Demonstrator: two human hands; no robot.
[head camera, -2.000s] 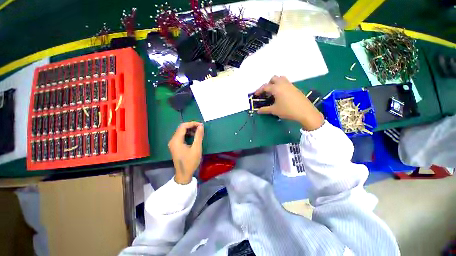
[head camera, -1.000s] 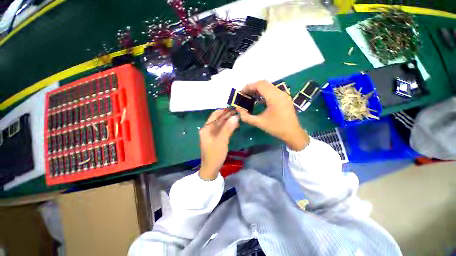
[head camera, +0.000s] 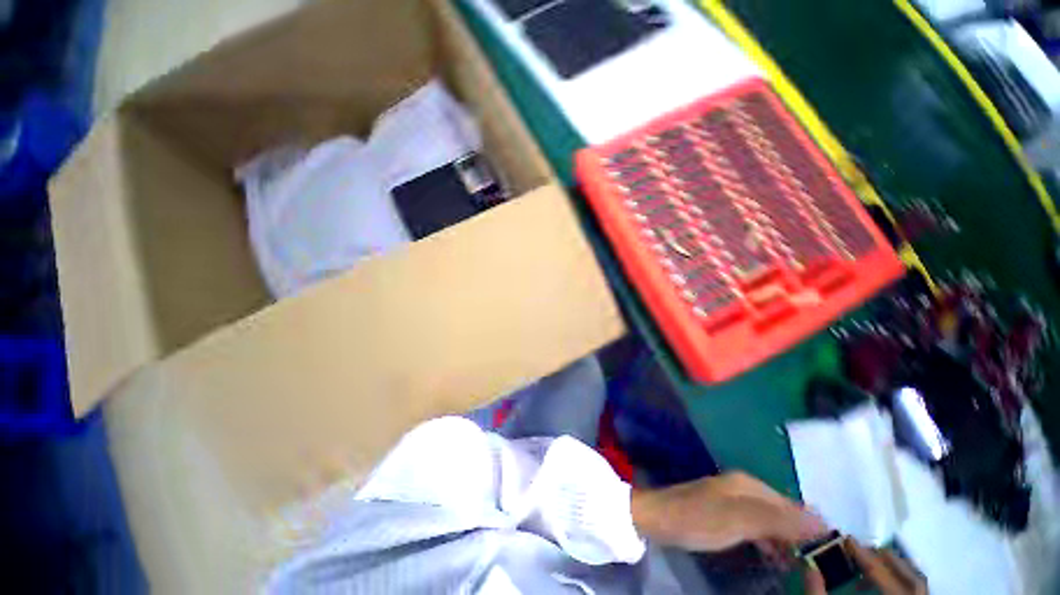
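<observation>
A small black panel module (head camera: 833, 563) with a pale edge is held between my two hands near the bottom edge, right of centre. My left hand (head camera: 738, 511) reaches in from the left with its fingertips at the panel's left side. My right hand (head camera: 889, 572) is at the panel's right side, cut off by the bottom edge, with only some fingers showing. Both hands are blurred, and the finger grip is hard to make out. No lead wires can be made out at the panel.
A large open carton (head camera: 442, 325) at left holds whitish bags (head camera: 320, 209) and a black housing (head camera: 436, 200). A red parts tray (head camera: 697, 337) stands on the green bench. Dark housings (head camera: 581, 33) lie on white paper behind it. White sheets (head camera: 846, 471) and a black pile (head camera: 959, 430) with red wires are at right.
The view has swung left, bringing the carton into sight and shifting the tray and hands rightward. The blue bin has left the picture. The panel stays between both hands.
</observation>
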